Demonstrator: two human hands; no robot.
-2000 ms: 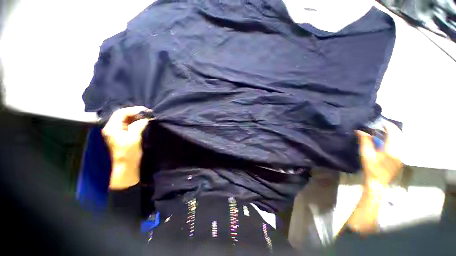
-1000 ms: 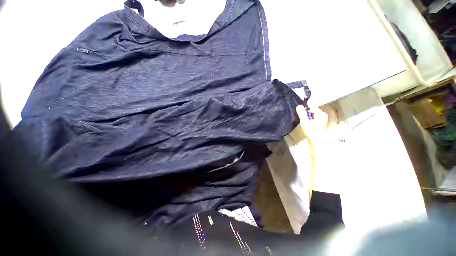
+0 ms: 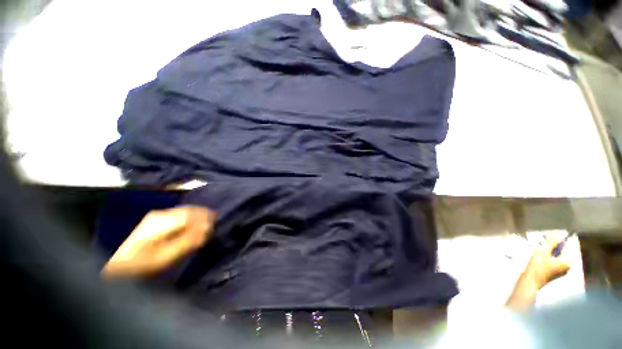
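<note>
A dark navy garment (image 3: 293, 102) lies spread over the white table's front part and hangs over its front edge onto my lap. My left hand (image 3: 167, 235) is at the garment's left side, blurred, with fingers curled; I cannot tell whether it holds cloth. My right hand (image 3: 551, 262) is off to the right, away from the garment. It holds the thread snips (image 3: 559, 248), of which a small dark blue part shows at the fingers; the blades are not clear.
The white table (image 3: 518, 136) reaches across the view. A rumpled pile of dark and grey garments (image 3: 470, 20) lies at its far right. A dark blue crate-like shape (image 3: 126, 215) is left of my lap. A pale surface (image 3: 477, 266) is below the table's edge at right.
The near part of the garment now lies down over my lap. My right hand has left the garment's right side and moved away right. My left hand is in view again, lower than in the oldest frame.
</note>
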